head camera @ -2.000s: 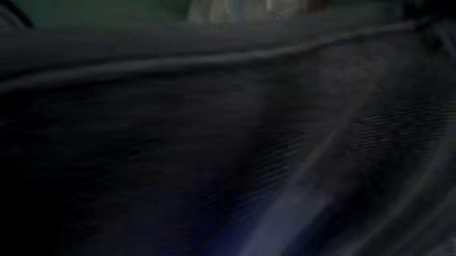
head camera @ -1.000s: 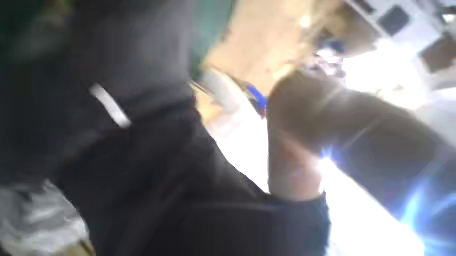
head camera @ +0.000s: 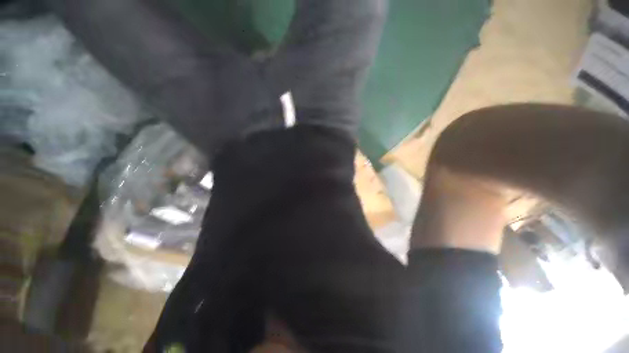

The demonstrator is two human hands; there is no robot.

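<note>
The image is blurred and neither of my hands can be made out. A black-clad torso (head camera: 290,207) and grey-trousered legs (head camera: 324,62) fill the middle, with a small white strip (head camera: 287,109) at the waist. A bent arm (head camera: 462,207) is at the right, with bare skin between a black short sleeve and a brown covering; its hand does not show. Dark goods in shiny clear plastic (head camera: 165,227), with small white labels, lie left of the torso.
Crumpled clear plastic film (head camera: 62,89) lies at the upper left. Green floor (head camera: 421,69) shows beyond the legs, beside tan cardboard sheets (head camera: 524,48). A white and black printed carton (head camera: 607,65) is at the upper right. Bright glare covers the lower right.
The view has swung from dark cloth to the torso and legs. The wrapped goods and plastic film now show at the left. The bent arm stands farther right than one second ago.
</note>
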